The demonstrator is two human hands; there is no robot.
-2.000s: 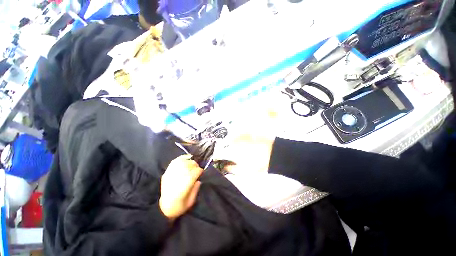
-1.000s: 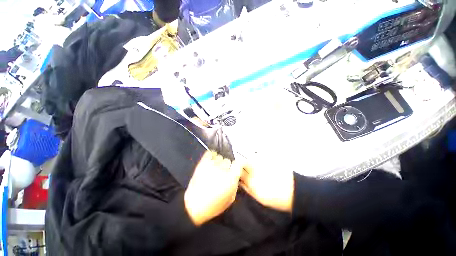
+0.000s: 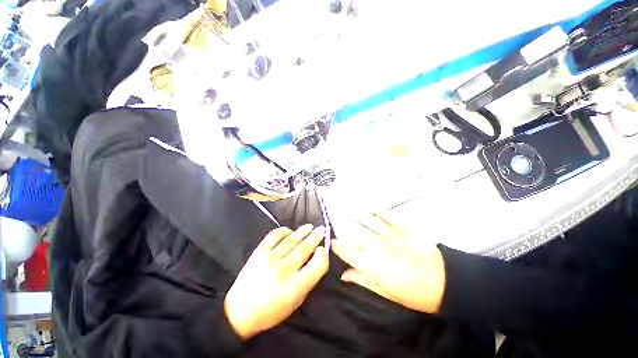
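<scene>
A large black garment (image 3: 189, 203) covers the left and the lap and runs up under the head of the white sewing machine (image 3: 280, 77). A thin white cord (image 3: 166, 146) shows on it, with pale lines also near my fingertips. My left hand (image 3: 278, 280) lies on the fabric just below the needle area (image 3: 301, 180), fingers extended and close together. My right hand (image 3: 392, 262) lies palm down beside it, at the fabric's right edge, fingers spread a little. The needle tip is too small to make out.
Black-handled scissors (image 3: 462, 134) and a black device with a round dial (image 3: 546, 161) lie under the machine arm. The table's ruler edge (image 3: 553, 227) runs at the right. A blue crate (image 3: 33, 190) and a red object (image 3: 36, 267) are at the left. Yellow-tan material (image 3: 203, 29) is behind the machine.
My hands were together at the fabric a second ago; now they lie flatter and apart, my right hand farther right. The fabric lies under the machine head. The view has shifted.
</scene>
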